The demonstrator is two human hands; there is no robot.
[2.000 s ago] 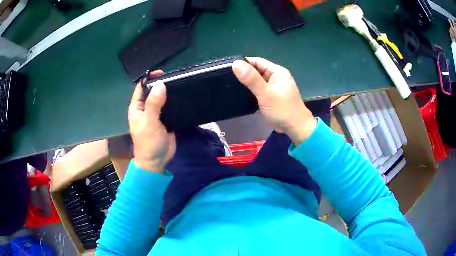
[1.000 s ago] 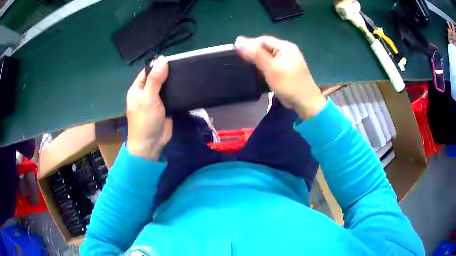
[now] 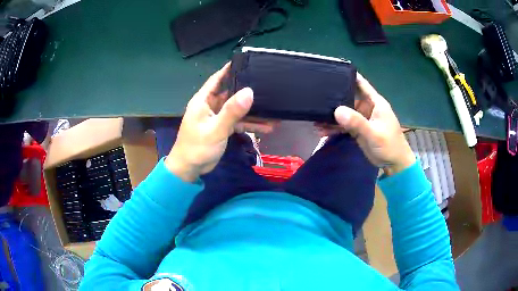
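Observation:
A black device unit [image 3: 295, 85] with a silver-white strip along its far long edge is held over the bench's near edge. My left hand [image 3: 213, 122] grips its left end, thumb on the upper face and fingers at the side and underneath. My right hand [image 3: 375, 122] grips its right end, thumb at the near right corner. The fingers under the unit are partly hidden. A flat black panel [image 3: 213, 25] lies on the green bench beyond the unit, with a thin black strap [image 3: 272, 21] looped beside it.
On the bench [image 3: 113, 74] are an orange small-parts box [image 3: 392, 14], another dark panel [image 3: 362, 23], a white-handled mallet [image 3: 454, 91], yellow-handled pliers [image 3: 466, 88] and stacked units [image 3: 21, 54]. Below are a left carton [image 3: 139, 156] of black units and a right carton [image 3: 466, 187] with white-grey slabs.
The unit and both hands have moved right in the view. Both thumbs have shifted from the silver-strip edge towards the unit's nearer part. The orange box shows again at the top.

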